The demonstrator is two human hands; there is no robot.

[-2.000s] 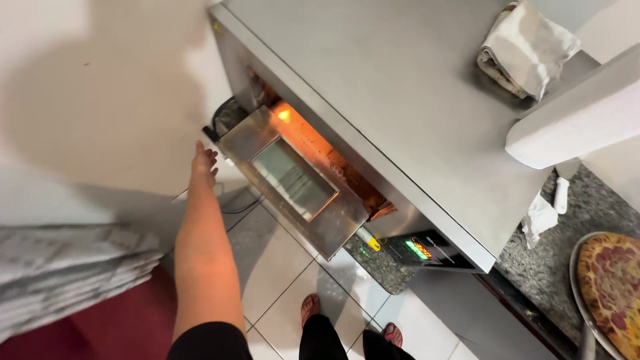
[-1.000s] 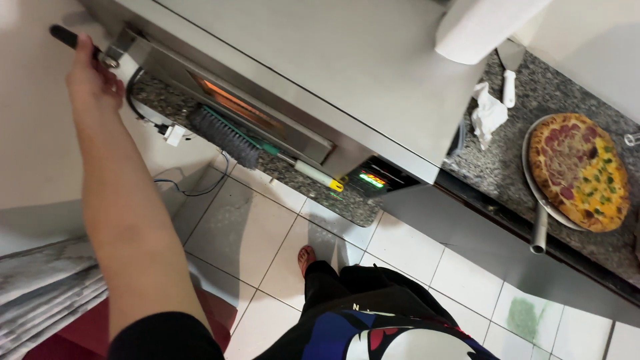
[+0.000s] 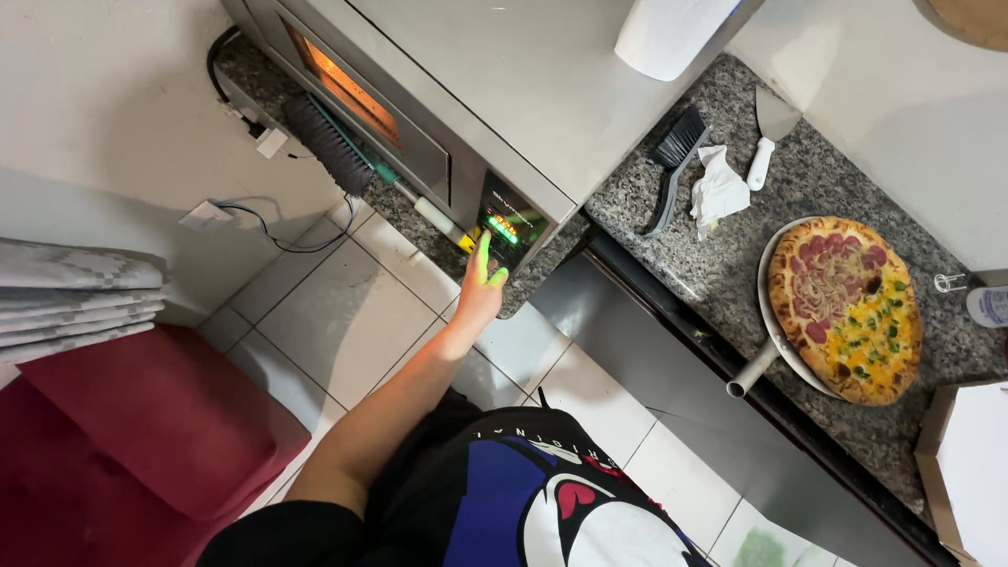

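Observation:
My left hand [image 3: 482, 291] is at the control panel [image 3: 508, 224] of a stainless steel oven [image 3: 465, 71], its index finger extended to the lit display and its thumb apart. It holds nothing. The oven door [image 3: 425, 157] is closed, with an orange glow behind its window [image 3: 346, 83]. Along the granite ledge in front of the oven lies a long-handled brush [image 3: 327, 142] with dark bristles, its yellow handle end close to my fingers. My right hand is out of view.
On the granite counter [image 3: 850, 189] at right are a baked pizza [image 3: 846, 307] on a handled metal pan [image 3: 756, 366], a black brush [image 3: 677, 157], a crumpled white paper [image 3: 720, 189] and a white-handled spatula [image 3: 760, 161]. A cardboard box [image 3: 937, 457] and red seat [image 3: 173, 417] stand nearby.
The oven door stood open two seconds ago and is now closed. My left hand has left the black door handle and moved right to the control panel. The view has shifted toward the counter.

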